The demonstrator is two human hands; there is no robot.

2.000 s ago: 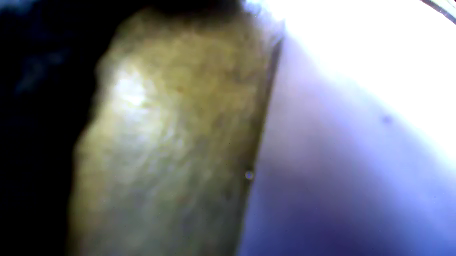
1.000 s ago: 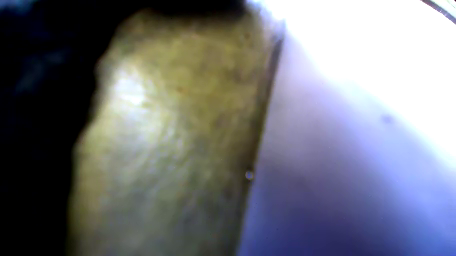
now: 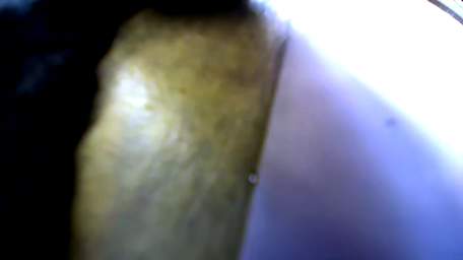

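Note:
A blurred yellow-tan surface (image 3: 172, 137) fills the left-centre of the view, very close to the camera. It has a faint wrinkled texture and a pale shiny spot at its upper left. I cannot tell what it is. A smooth white to violet surface (image 3: 325, 152) lies along its right side, with a straight dark edge between them. Neither my left hand nor my right hand can be made out.
A nearly black area (image 3: 40, 152) covers the left side and runs along part of the top. The upper right is washed out by bright light. A small piece of a darker curved edge (image 3: 449, 11) shows in the top right corner.

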